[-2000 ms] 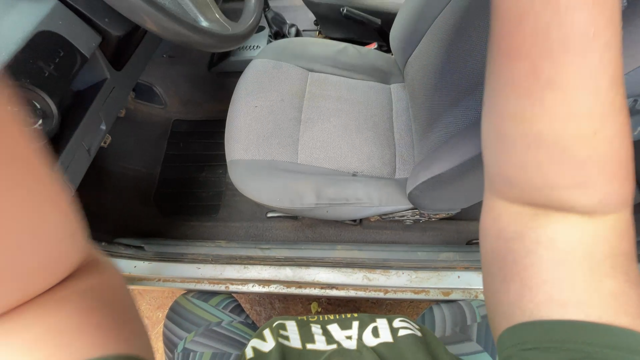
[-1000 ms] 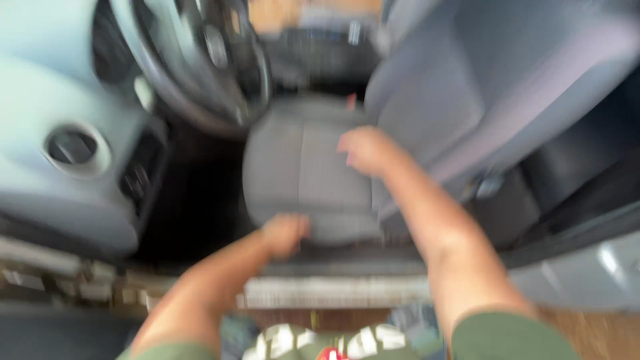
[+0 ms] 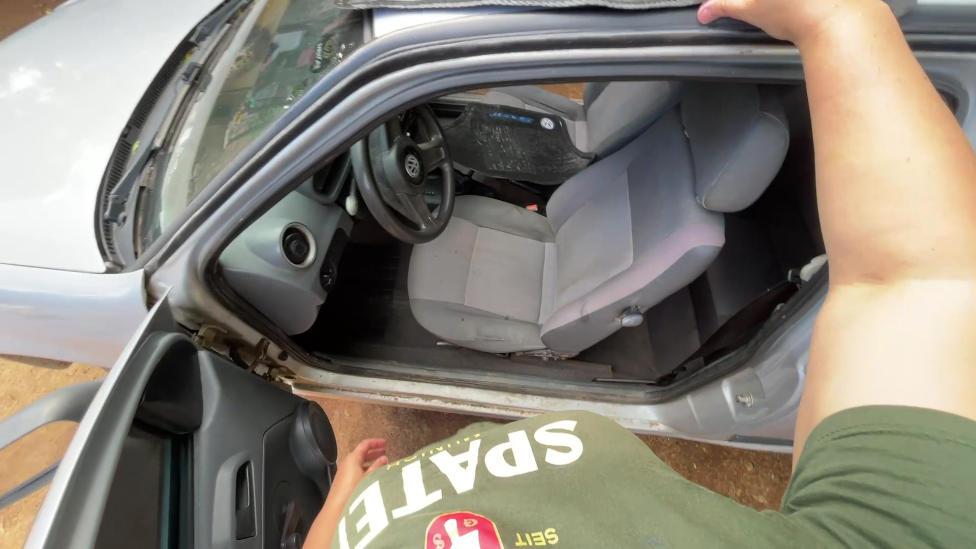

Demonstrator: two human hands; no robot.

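Observation:
My right hand [image 3: 770, 17] is raised to the edge of the car roof, its fingers touching or close beside a dark, flat mat-like item [image 3: 534, 4] that lies there and is mostly cut off by the top of the view. Low beside my shirt, my left hand [image 3: 364, 460] hangs near the inner panel of the open car door [image 3: 252, 450], fingers slightly curled, with nothing visible in it. Between the hands is the door opening, showing the grey fabric driver's seat [image 3: 503, 267] and the black steering wheel [image 3: 412, 171].
A black floor mat [image 3: 518, 145] with a round logo rests over the far front seat area. The metal door sill [image 3: 457, 400] runs in front of my body. To the left are the windshield [image 3: 252, 99] and the silver hood [image 3: 69, 130]; reddish ground shows below.
Both hands were over the driver's seat one second ago. My right hand is now up at the roof, and my left hand is down by the door. The view has shifted back from the cabin.

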